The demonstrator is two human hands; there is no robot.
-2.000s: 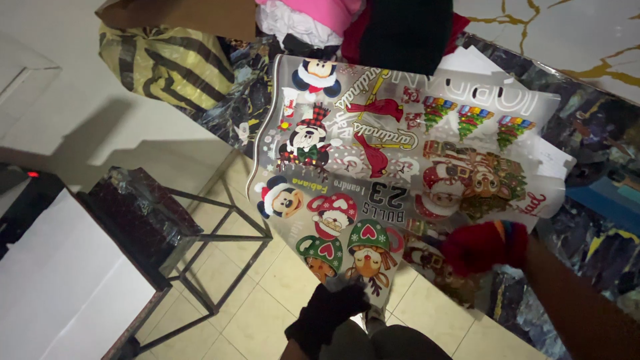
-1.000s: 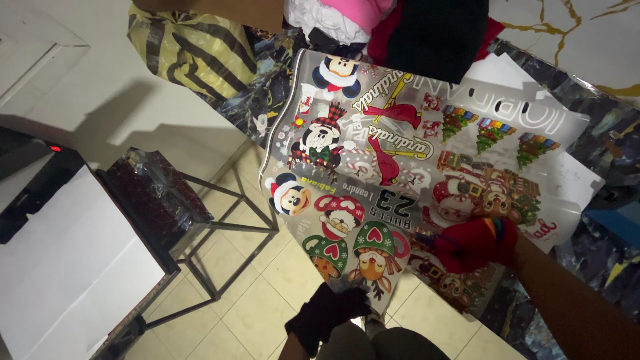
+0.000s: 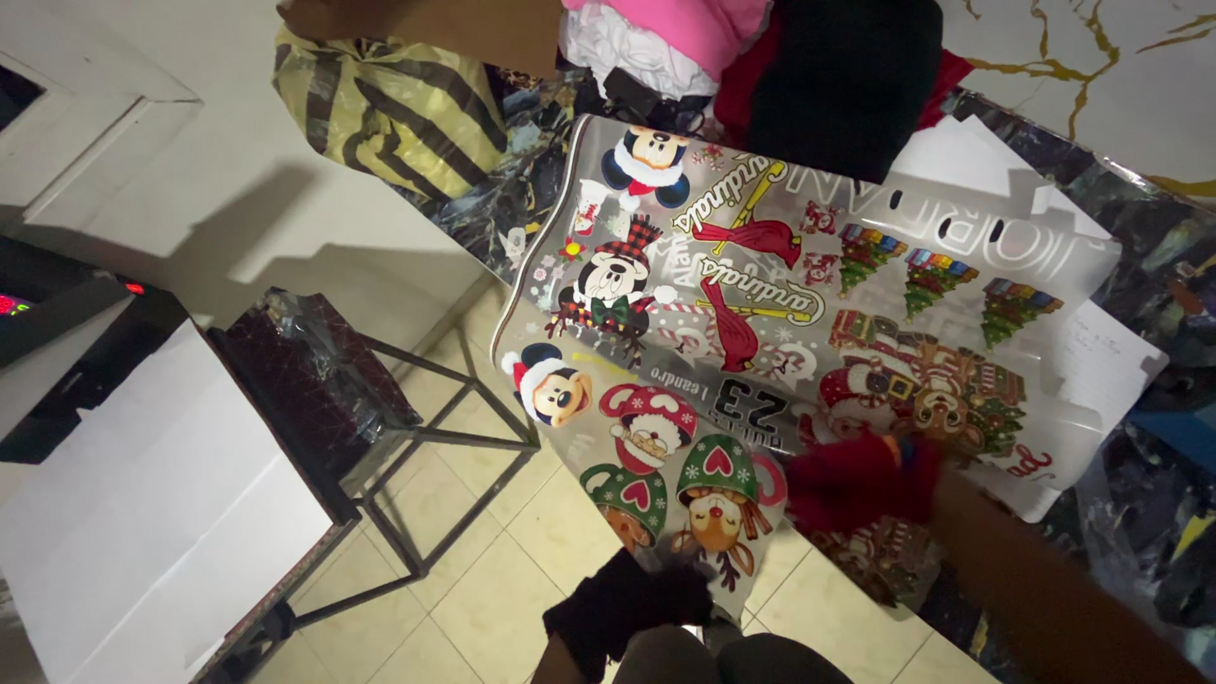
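Note:
A clear printed transfer film sheet (image 3: 655,342) with Christmas figures, mugs, trees and team logos lies over the counter, its near part hanging past the edge. My left hand (image 3: 627,603), in a black glove, is at the bottom edge of the film and grips it near the reindeer mug print. My right hand (image 3: 864,480), in a red glove, is blurred over the film, right of the green mug print; whether it holds anything cannot be made out. Papers (image 3: 1092,351) lie partly beneath the film's right side.
A dark marbled counter (image 3: 1149,275) runs diagonally. Folded black cloth (image 3: 836,85), pink cloth (image 3: 665,28) and a striped yellow plastic bag (image 3: 399,114) stand along its far side. At left are a metal-framed stool (image 3: 418,503) and a machine with a white surface (image 3: 171,513).
The red-gloved right hand has moved slightly left over the film since the last earlier frame. The left hand stays at the film's lower edge. The view has shifted somewhat.

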